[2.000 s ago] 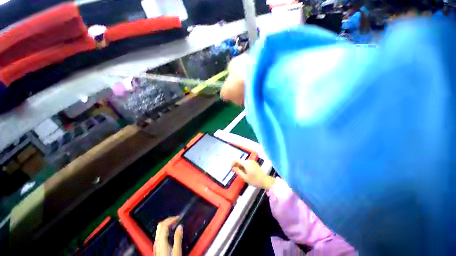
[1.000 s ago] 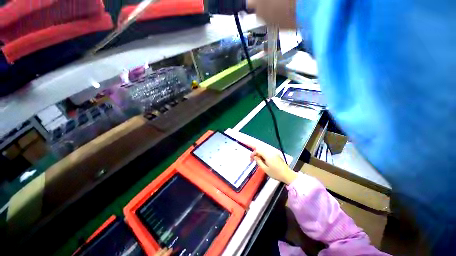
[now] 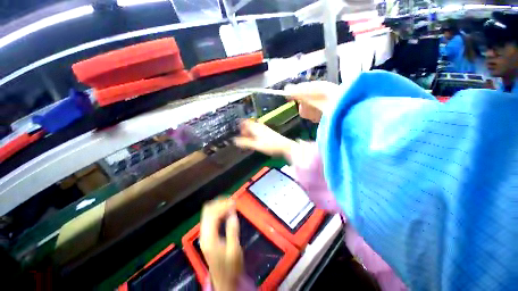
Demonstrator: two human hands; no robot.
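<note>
A dark-screened tablet (image 3: 262,250) lies in a red foam tray (image 3: 285,271) at the bottom centre. My left hand (image 3: 221,241) is over its left part, blurred, fingers apart, with nothing visible in it. A tablet with a lit white screen (image 3: 282,196) lies in the adjoining red tray (image 3: 253,206), up and to the right. My right hand (image 3: 262,139) is above and behind that tablet, over the far side of the bench, fingers spread and blurred, with nothing visible in it. Another dark tablet (image 3: 164,275) is cut off at the lower left edge.
Another person's blue sleeve (image 3: 420,182) fills the right side; that person's hand (image 3: 312,98) is beside a thin pale cord (image 3: 227,92). Stacked red trays (image 3: 133,65) and a blue bin (image 3: 65,112) are on the shelf above. Clear plastic trays (image 3: 213,126) stand behind the line. People are at the upper right.
My right hand has left the white-screened tablet and moved up and away over the bench. My left hand has come further into view over the dark tablet. The view has shifted upward.
</note>
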